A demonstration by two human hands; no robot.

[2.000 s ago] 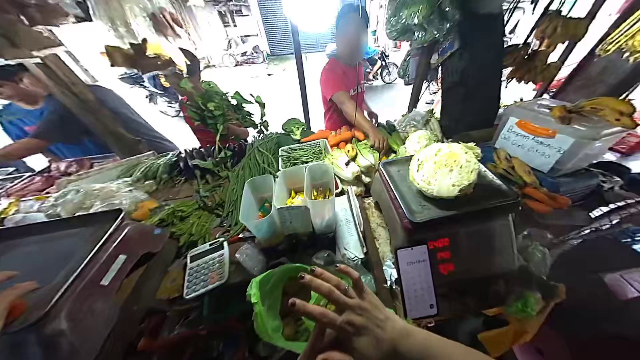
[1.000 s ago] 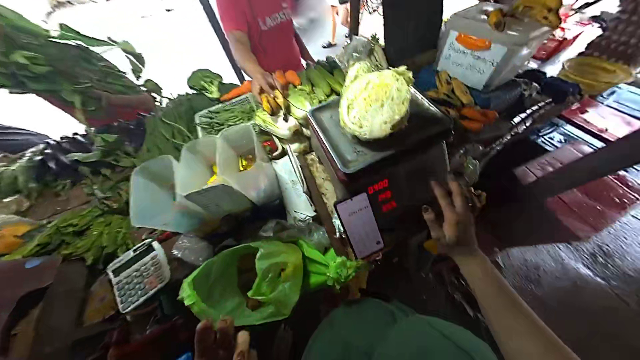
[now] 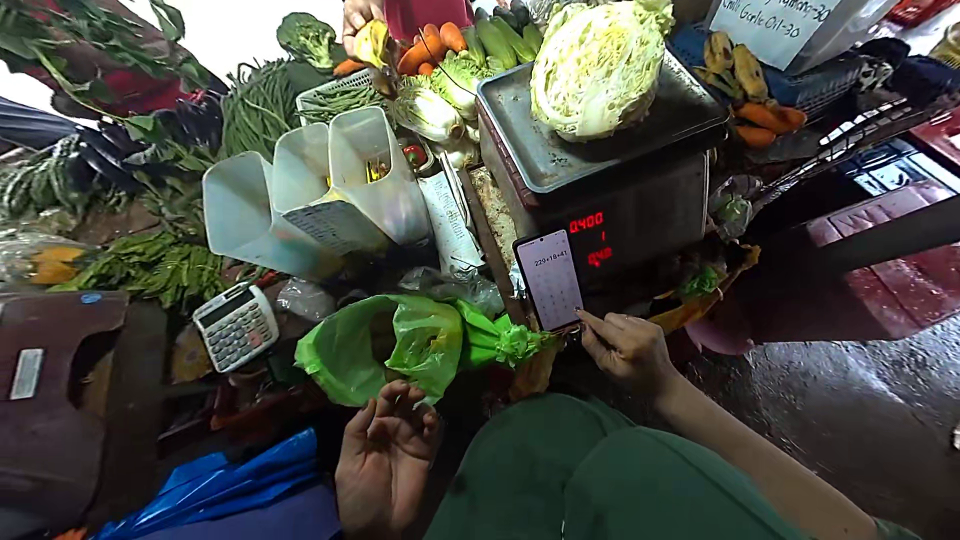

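My right hand [image 3: 626, 346] is at the lower edge of a smartphone [image 3: 550, 281], one fingertip on or just over its screen, which shows a calculator. The phone leans against a digital scale [image 3: 645, 214] with lit red digits. On the scale's metal tray [image 3: 517, 142] rests a pale napa cabbage [image 3: 600, 67]. My left hand [image 3: 391, 450] is palm up with curled fingers, holding nothing that I can see, just below an open green plastic bag [image 3: 352, 349]. The bag's contents are mostly hidden. A desk calculator [image 3: 236, 328] lies left of the bag.
Behind the bag stand translucent plastic containers [image 3: 240, 214]. Farther back are carrots [image 3: 431, 49], cucumbers [image 3: 499, 41], broccoli [image 3: 307, 39] and long beans [image 3: 259, 112]. Another person's hand [image 3: 360, 19] holds something yellowish there. A second scale [image 3: 52, 405] is at left, bananas [image 3: 739, 71] at right.
My right hand has moved from beside the scale to the phone's lower edge. My left hand has turned up into fuller view below the green bag. The scale's digits have changed.
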